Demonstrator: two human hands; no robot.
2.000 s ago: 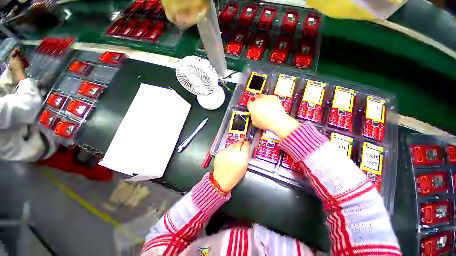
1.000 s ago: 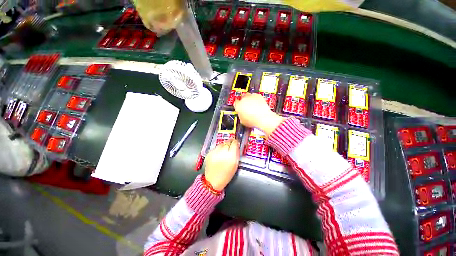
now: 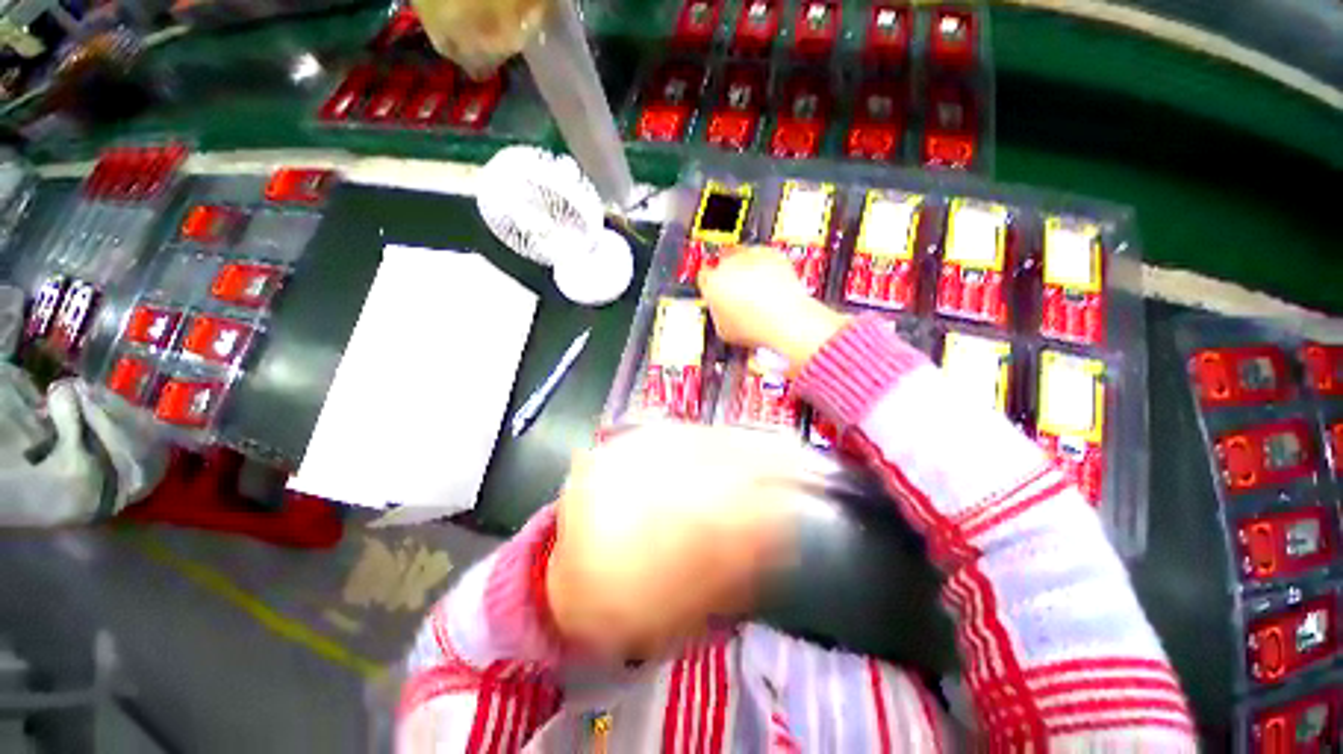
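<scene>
A clear blister tray (image 3: 1131, 442) holds two rows of front-up red phones with yellow screen frames. The upper-left phone (image 3: 722, 215) has a dark screen; the other visible screens are pale and lit, including the lower-left phone (image 3: 676, 333). My right hand (image 3: 766, 302) is over the keypad of the upper-left phone, fingers bent down; whether they grip anything is hidden. My left hand (image 3: 670, 538) is large and blurred, in front of the tray's near-left edge, close to my body; its fingers cannot be made out.
A white paper or box (image 3: 420, 383), a pen (image 3: 552, 382) and a small white fan (image 3: 542, 206) are left of the tray. More phone trays lie left (image 3: 217, 337), right (image 3: 1284, 542) and on the green belt behind (image 3: 803, 115). A person's sleeve (image 3: 74, 449) shows far left.
My left hand has left the lower-left phone and moved back toward my body. That phone's screen went from dark to lit. My right hand stays over the upper-left phone.
</scene>
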